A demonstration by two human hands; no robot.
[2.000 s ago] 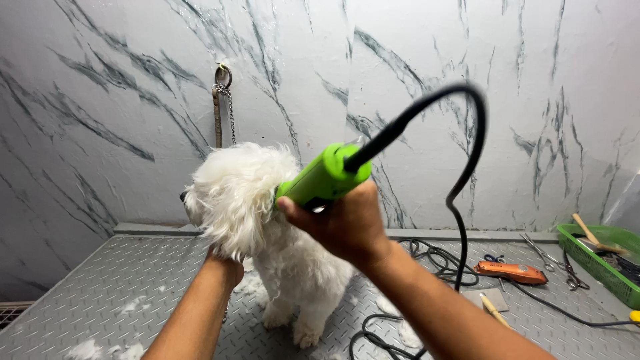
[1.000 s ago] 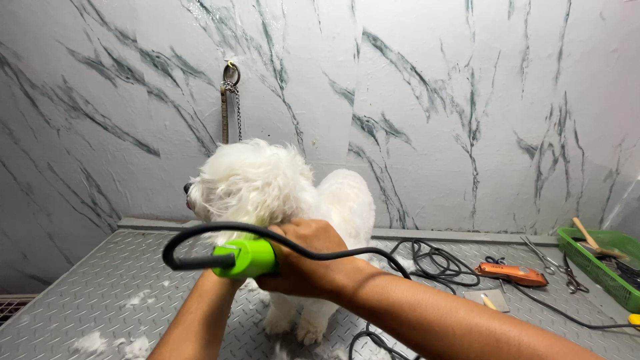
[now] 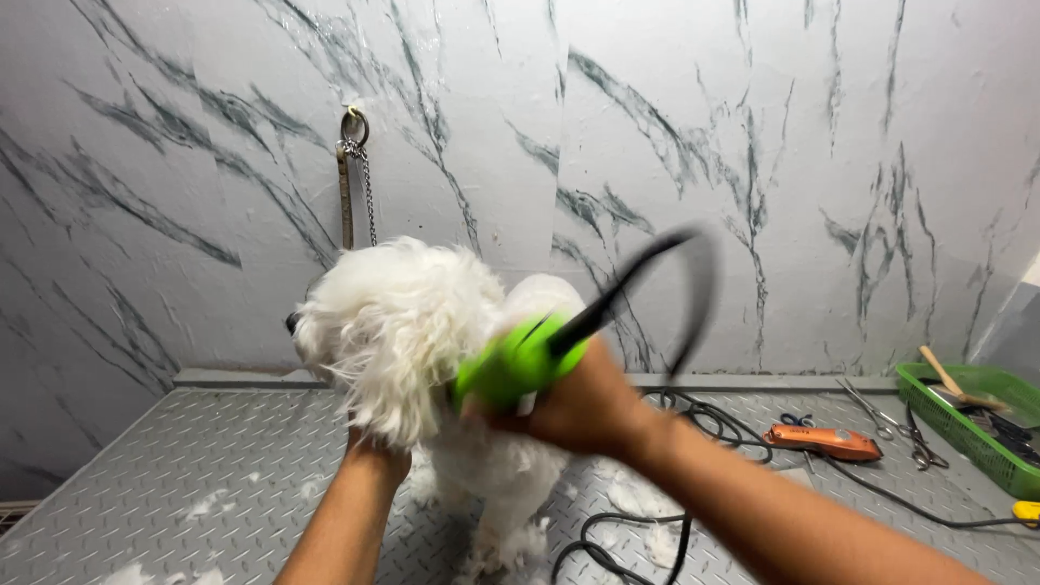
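Observation:
A white, fluffy dog [image 3: 406,325] stands on a grey diamond-plate table [image 3: 268,455], its head turned left. My right hand [image 3: 585,406] is closed around green corded hair clippers [image 3: 520,361], held at the dog's neck behind the long hair of its ear. Hand and clippers are blurred, and the blade end is hidden. A black cord [image 3: 695,317] loops up from the clippers. My left hand [image 3: 378,455] is under the dog's head, its fingers mostly hidden by fur, so its grip does not show.
Orange clippers [image 3: 825,443], scissors [image 3: 922,447] and coiled black cord [image 3: 723,422] lie at the right. A green plastic basket [image 3: 951,422] of tools stands at the far right edge. Cut white fur [image 3: 207,505] is scattered about. A leash with a chain [image 3: 345,195] hangs on the marbled wall.
A second ago the clippers were lower, in front of the dog's chest, with the cord end toward the left. Now they are higher, at the neck, with the cord end pointing up and right.

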